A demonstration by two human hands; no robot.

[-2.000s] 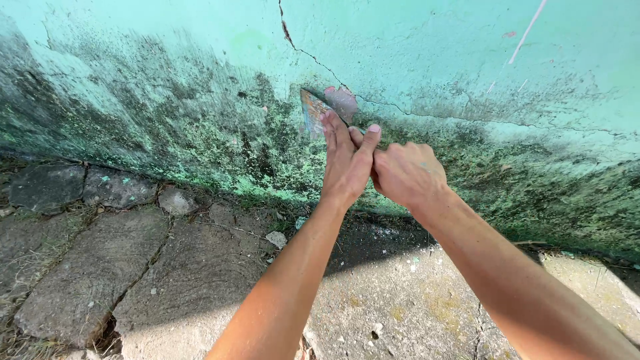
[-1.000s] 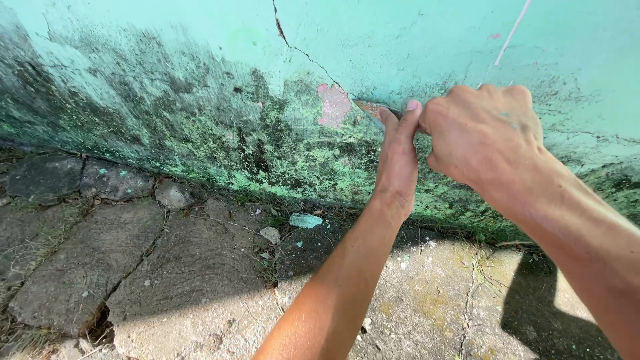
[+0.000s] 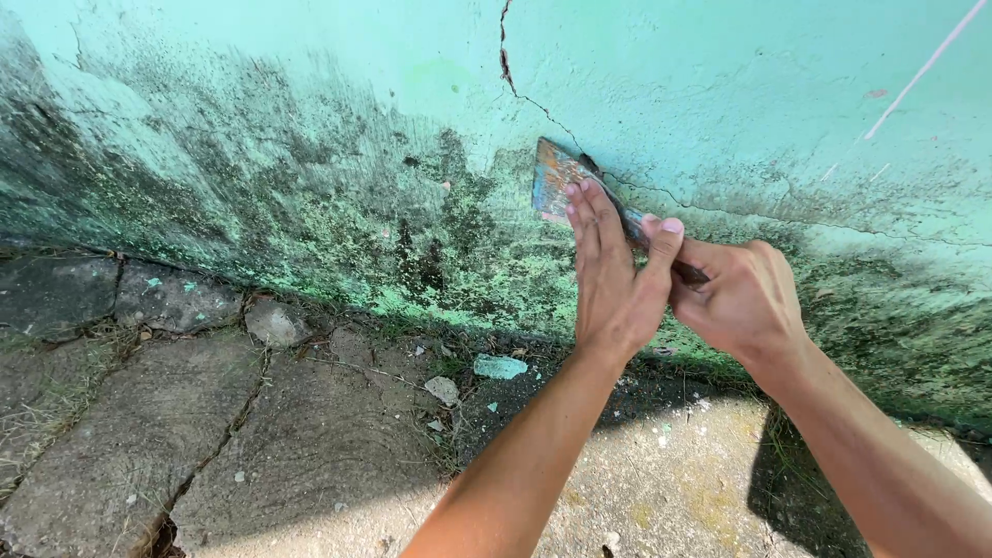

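A paint scraper (image 3: 555, 180) with a worn, paint-stained metal blade lies against the turquoise painted wall (image 3: 697, 93), its blade just below a crack. My right hand (image 3: 740, 298) is closed around its handle. The fingers of my left hand (image 3: 620, 271) press on the blade, and its thumb is by the handle. Dark mould and flaking green paint (image 3: 465, 256) cover the lower wall around the blade. What lies behind the blade and hands is mostly hidden; a sliver of pink shows at the blade's lower edge.
Cracked paving slabs (image 3: 333, 434) meet the wall's foot, with dry grass in the joints. A turquoise paint flake (image 3: 500, 366), a small stone (image 3: 442, 390) and a larger stone (image 3: 277, 322) lie there. A thin crack (image 3: 505, 66) runs down the wall.
A second ago the scraper was to the right of a bare pink patch; now its blade has moved left over that spot. My left fingers now lie flat on the blade.
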